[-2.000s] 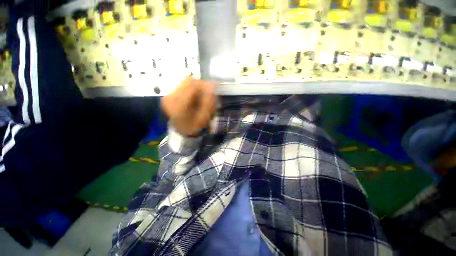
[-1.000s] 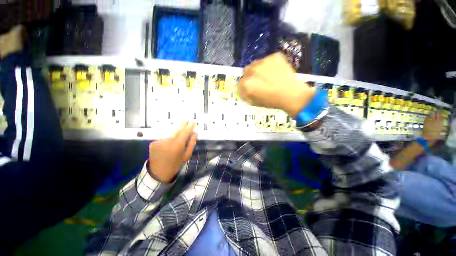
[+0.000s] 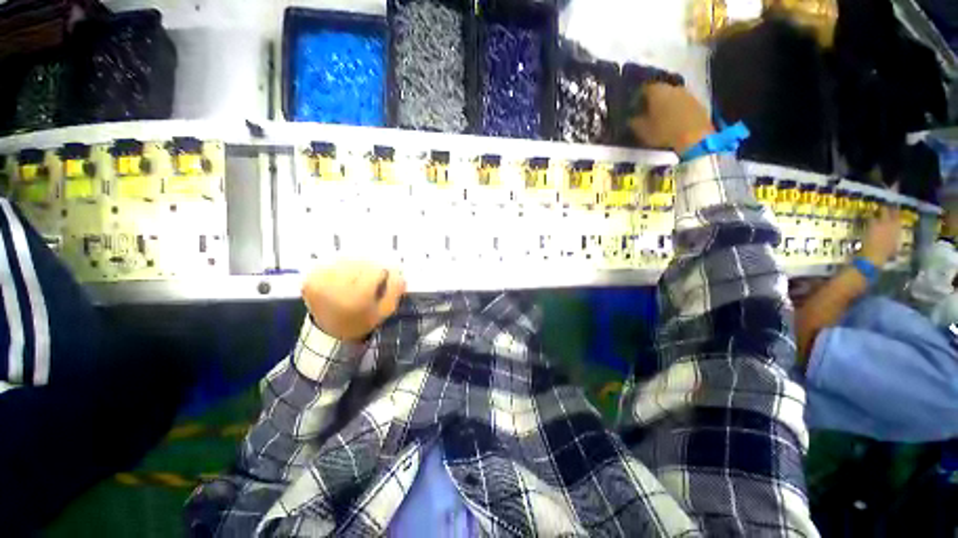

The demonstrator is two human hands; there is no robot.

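Note:
A long cream PCB panel with yellow transformers along its far edge lies on the white conveyor rail. My left hand is at the panel's near edge, fingers curled; whether it holds a part cannot be seen. My right hand, with a blue wrist strap, reaches over the panel to the dark end bin; its fingertips are at the bin and whatever they touch is hidden.
Bins of blue, grey, violet and silver-white parts stand behind the panel. Another board lies left. A person's dark striped sleeve is at left; another person's hand is at right.
My right hand has come into view and moved right, from above the panel to the end bin. My left hand rests at the near edge, fingers more curled. The view now shows the bins.

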